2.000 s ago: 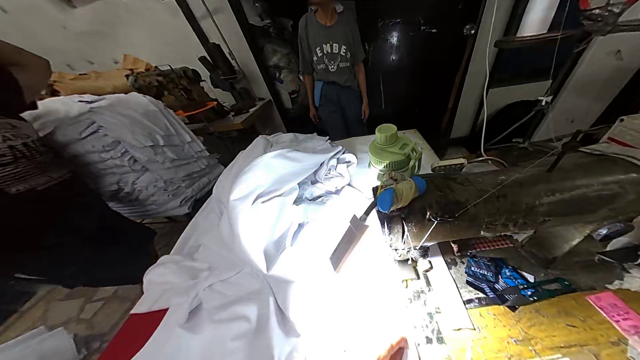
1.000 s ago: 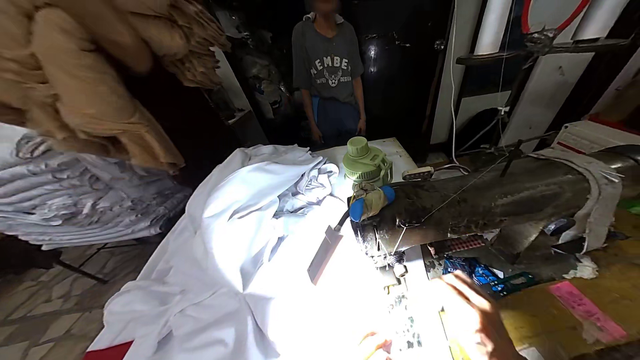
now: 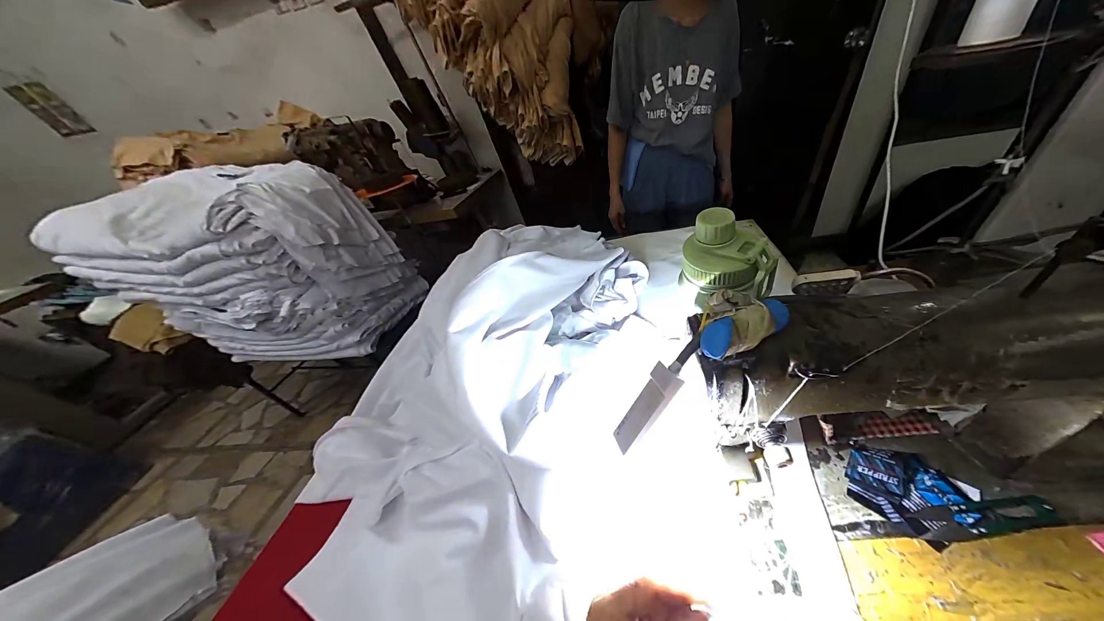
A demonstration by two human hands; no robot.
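My left hand (image 3: pixel 649 601) shows only partly at the bottom edge, in glare, over the white fabric; whether it grips the fabric cannot be told. My right hand is out of view. White fabric (image 3: pixel 483 362) lies in loose folds across the worktable, with a red piece (image 3: pixel 289 561) at its lower left. Above it, a lamp (image 3: pixel 649 405) lights the area beside the needle end of a dark industrial sewing machine (image 3: pixel 914 345). A cloth wrap (image 3: pixel 746 326) with blue parts sits on the machine head. The needle area is washed out by light.
Behind the machine stands a green jug (image 3: pixel 720 250). A tall stack of white cloth (image 3: pixel 259 267) is at left. A person (image 3: pixel 674 112) stands beyond the table, near brown cloth (image 3: pixel 526 69). Blue packets (image 3: pixel 914 487) lie right of the machine's needle end.
My right hand, seen one second ago at the right of the needle area, has left the view. The brown cloth that filled the upper left now appears at the back. The view has shifted.
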